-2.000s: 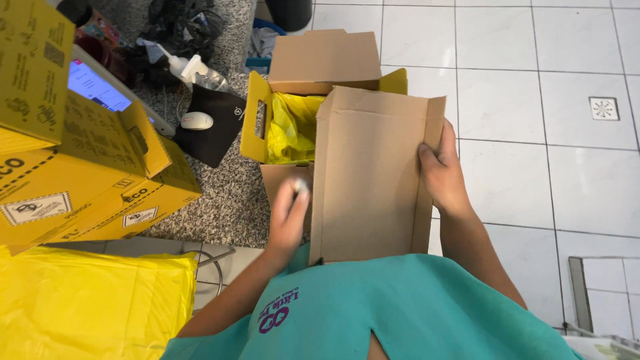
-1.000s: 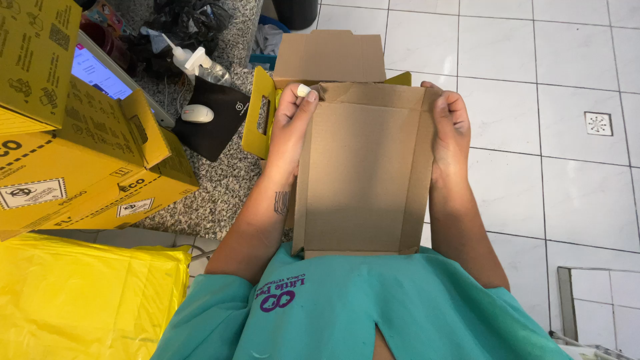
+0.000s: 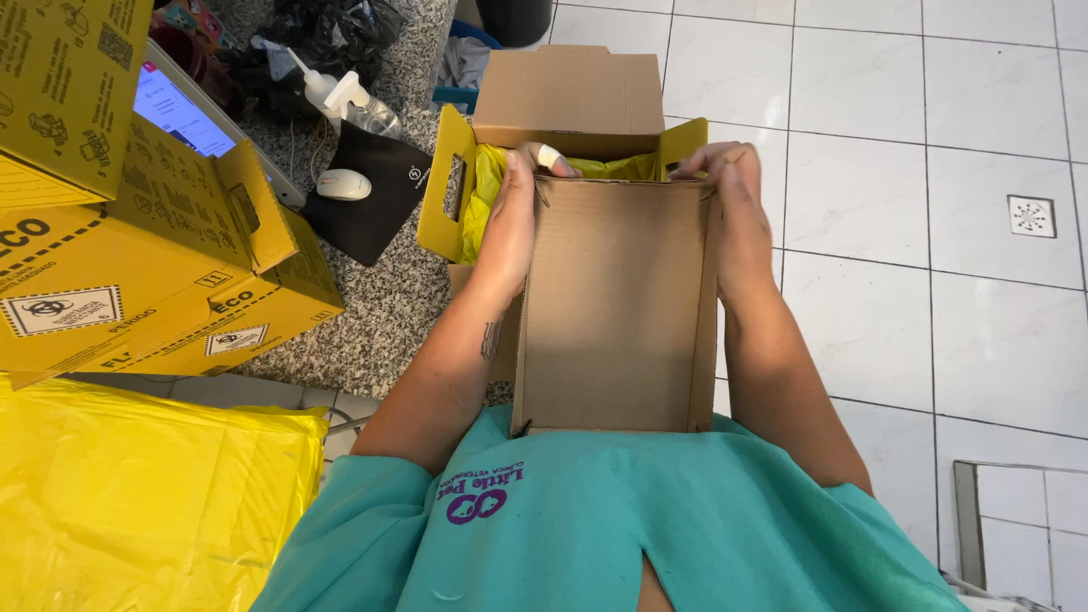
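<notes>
A shallow brown cardboard tray (image 3: 614,306) is held up against my teal top, its near end at my waist. My left hand (image 3: 520,204) grips its far left corner; one finger wears a white wrapping. My right hand (image 3: 733,204) holds the far right corner, with its fingertips curled over the far edge. Just beyond, a yellow cardboard box (image 3: 444,191) stands with its flaps raised and a brown flap (image 3: 568,89) at the back. A yellow plastic liner (image 3: 483,183) shows inside it. The tray hides the near part of that box.
Yellow cardboard boxes with hazard symbols (image 3: 170,280) stand at left, beside a laptop (image 3: 183,110). On the granite counter (image 3: 340,348) are a white mouse (image 3: 343,184), a black mouse pad (image 3: 374,208), plastic bottles (image 3: 365,110) and black bags (image 3: 331,34). Yellow plastic (image 3: 144,484) lies lower left.
My left hand, away from the cardboard's far corner two seconds ago, has taken hold there. My right hand has moved up to the far right corner. The tray's side walls now stand more upright.
</notes>
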